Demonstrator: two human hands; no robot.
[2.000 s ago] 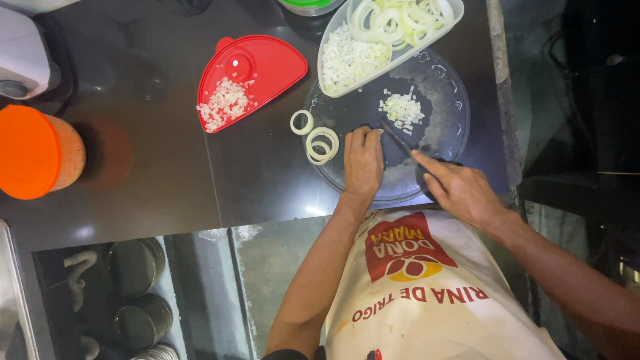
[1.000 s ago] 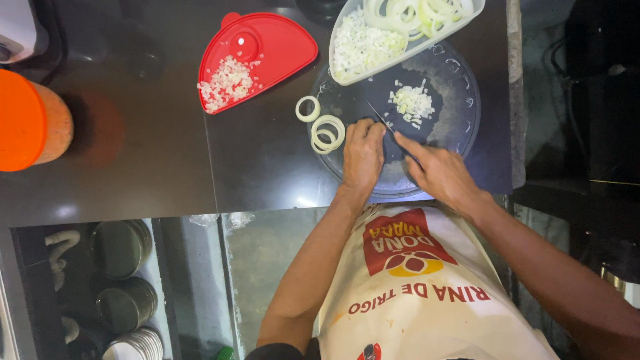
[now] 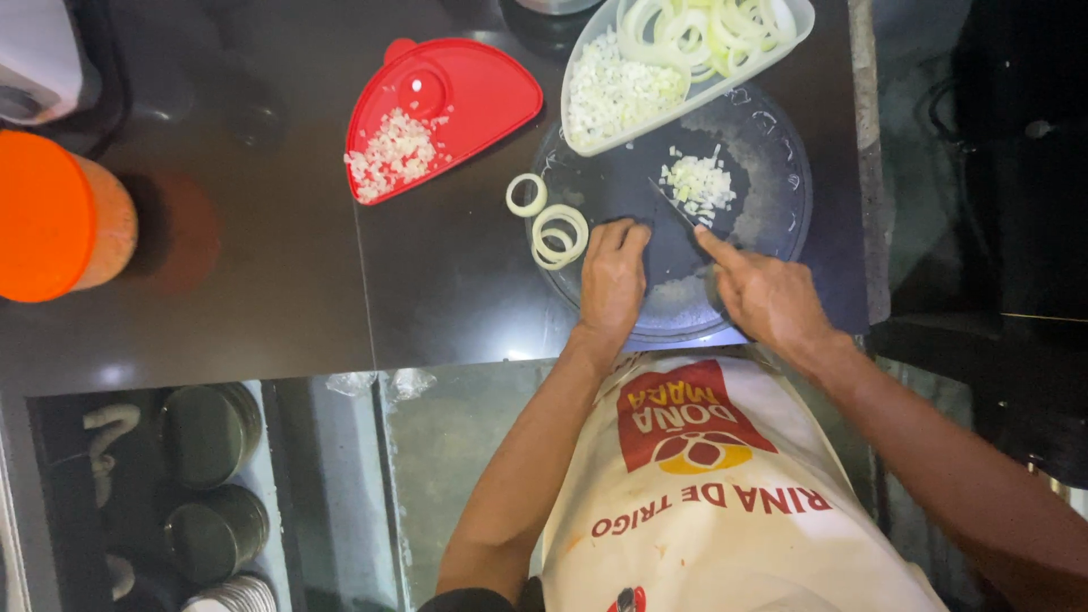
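Note:
A small knife (image 3: 671, 202) is in my right hand (image 3: 769, 297), index finger along its blade, the tip beside a pile of chopped onion (image 3: 699, 183) on a round dark board (image 3: 765, 229). My left hand (image 3: 614, 276) rests on the board left of the knife, fingertips bent down; whether it holds a piece is hidden. Onion rings (image 3: 559, 236) lie at the board's left edge. A translucent container (image 3: 595, 146) with diced onion (image 3: 625, 89) and sliced rings (image 3: 714, 34) overlaps the board's far edge. A red lid (image 3: 497, 81) bears small pale chopped pieces (image 3: 395, 155).
An orange-lidded container (image 3: 42, 217) and a white appliance (image 3: 38, 59) stand on the dark counter (image 3: 255, 297) at the left. Below the counter are round metal pans (image 3: 212, 433) and stacked plates (image 3: 234, 595). The counter's right edge (image 3: 867, 153) lies just beyond the board.
The knife and right hand have shifted slightly about the chopped pile. My left hand stays on the board near the rings. The view has moved a little.

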